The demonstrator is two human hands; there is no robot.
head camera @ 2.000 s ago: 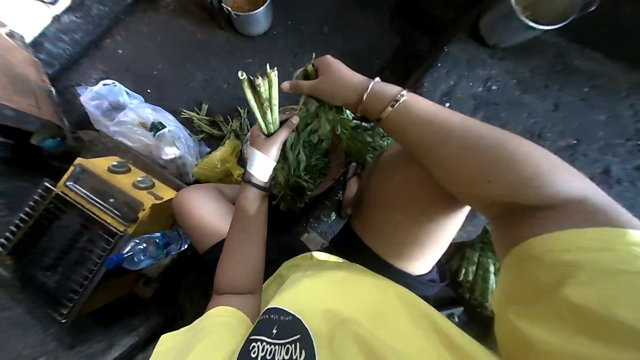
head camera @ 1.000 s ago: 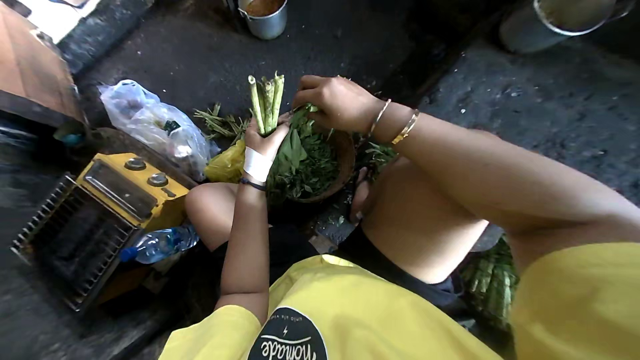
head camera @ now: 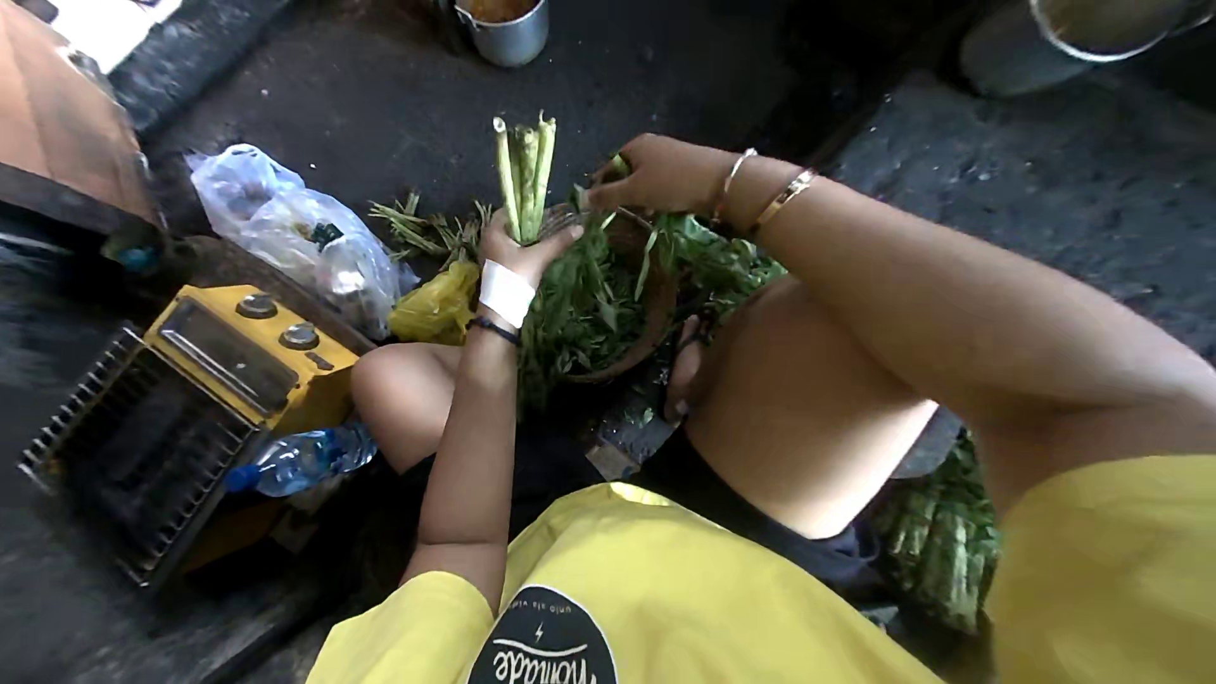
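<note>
My left hand (head camera: 527, 245) is closed around a bunch of green leafy stems (head camera: 525, 180), with the pale cut ends pointing up and leaves hanging below. White tape wraps that wrist. To its right, my right hand (head camera: 655, 176) pinches a small green piece, too hidden by the fingers to name surely. Under both hands sits a round brown basket or bowl (head camera: 655, 328) holding loose green leaves (head camera: 594, 309). More leafy greens (head camera: 717, 261) lie beside it, partly behind my right forearm.
Left of my knee stand a yellow grill appliance (head camera: 256, 351) and a plastic water bottle (head camera: 313, 461). A clear plastic bag (head camera: 304, 228), a yellow bag (head camera: 437, 304) and thin stems (head camera: 427, 228) lie ahead. Metal pots (head camera: 513, 33) stand farther off. Bundled greens (head camera: 945, 541) lie by my right thigh.
My right hand, close beside my left hand a second ago, is now farther to the right of it. My left hand keeps its hold on the stems.
</note>
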